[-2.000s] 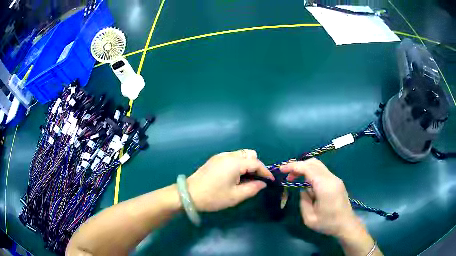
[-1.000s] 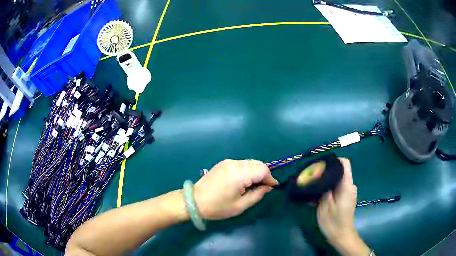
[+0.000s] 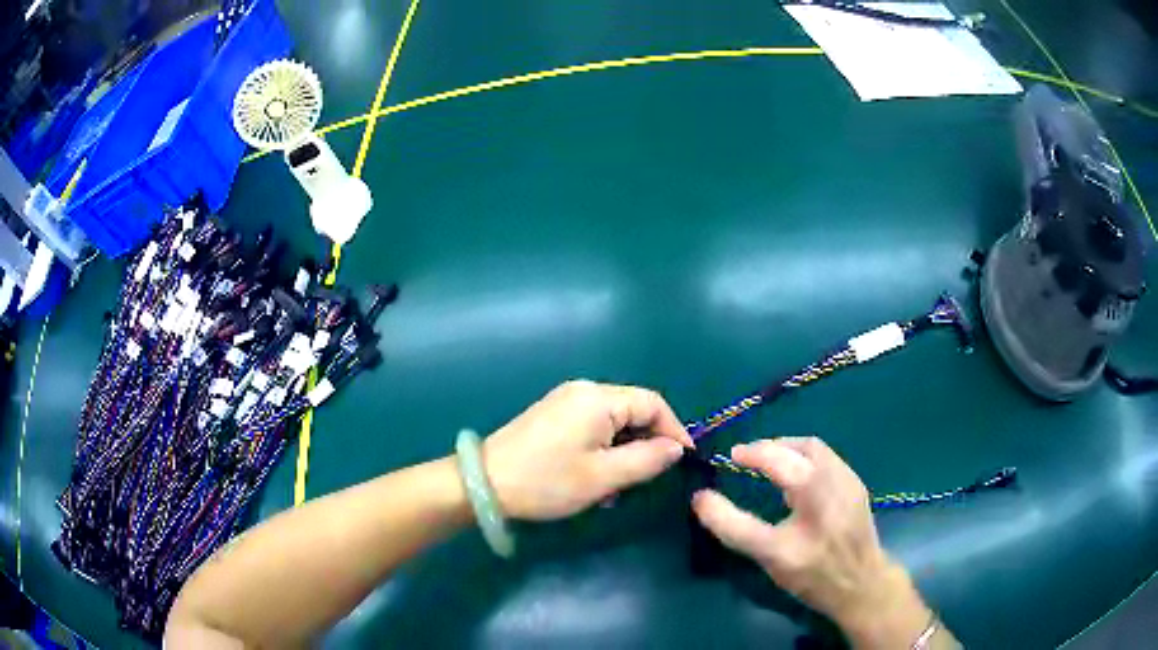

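Note:
My left hand (image 3: 578, 453) pinches the wire harness (image 3: 794, 382) near its fork, at the bottom centre. The harness runs up right from my fingertips, past a white wire label (image 3: 876, 342), to a dark connector end (image 3: 946, 314). A thinner harness branch (image 3: 933, 498) runs right, partly behind my right hand. My right hand (image 3: 794, 514) is beside the fork with thumb and fingers apart, holding nothing that I can see. Black tape (image 3: 698, 476) is at the fork, between my hands. A dark shape hangs below it; whether it is the tape roll I cannot tell.
A harness pile (image 3: 191, 406) with white labels lies at left. Behind it are a blue bin (image 3: 165, 172) and a cream handheld fan (image 3: 277, 104). A grey corded machine (image 3: 1060, 298) stands at right. A white paper sheet (image 3: 908, 57) with a dark harness on it lies at the top right.
The tape roll, held up by my right hand a second ago, is no longer clearly seen. My right hand has moved left and opened by the fork. The left hand keeps its pinch.

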